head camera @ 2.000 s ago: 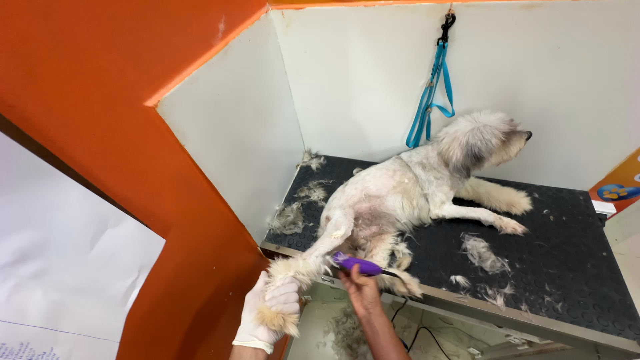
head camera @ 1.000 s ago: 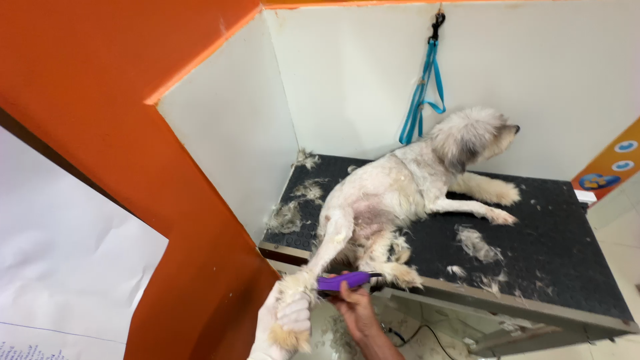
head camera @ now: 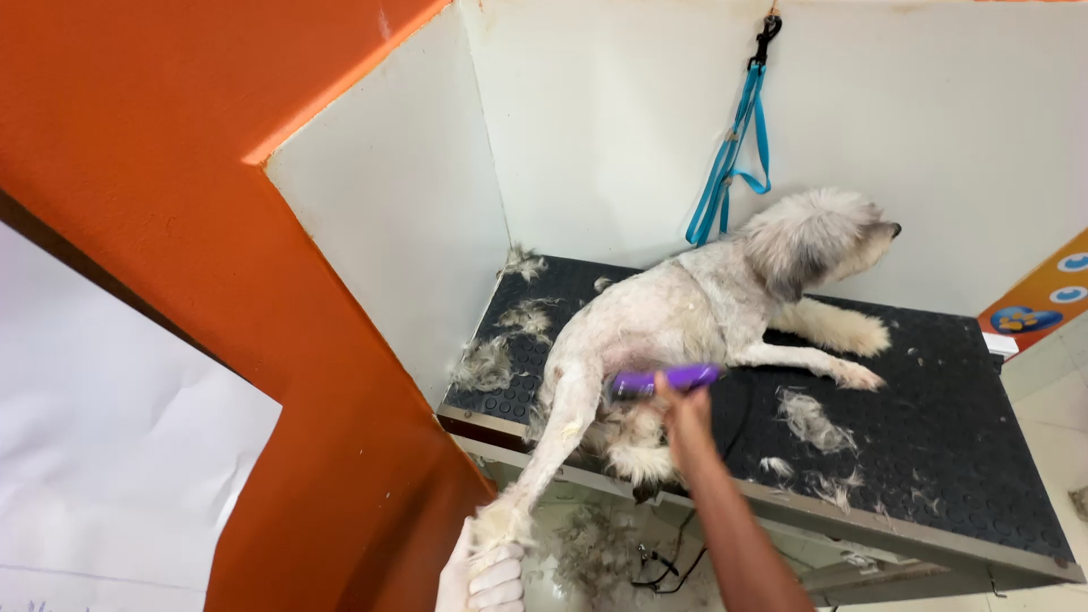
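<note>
A white and grey dog (head camera: 663, 314) lies on its side on a black rubber-topped grooming table (head camera: 952, 408), head raised and turned to the right. In a white glove, my left hand (head camera: 489, 578) grips the paw end of a hind leg, which stretches past the table's near edge. My bare right hand (head camera: 684, 404) holds purple electric clippers (head camera: 667, 381) at the dog's belly and inner thigh, somewhat blurred. Whether the blade touches the coat I cannot tell. The leg's shaft is short-haired, while its paw is fluffy.
Hair clumps (head camera: 812, 421) lie on the table, with more cut hair (head camera: 586, 544) on the floor below. A blue grooming loop (head camera: 731, 161) hangs from a black clip on the white back wall. A white side panel and an orange wall (head camera: 331, 442) border the left. A black cord trails downward.
My right hand has moved the clippers from the lower hind leg up and right to the belly area. My left hand still holds the leg, now lower in view. The dog's head remains turned right.
</note>
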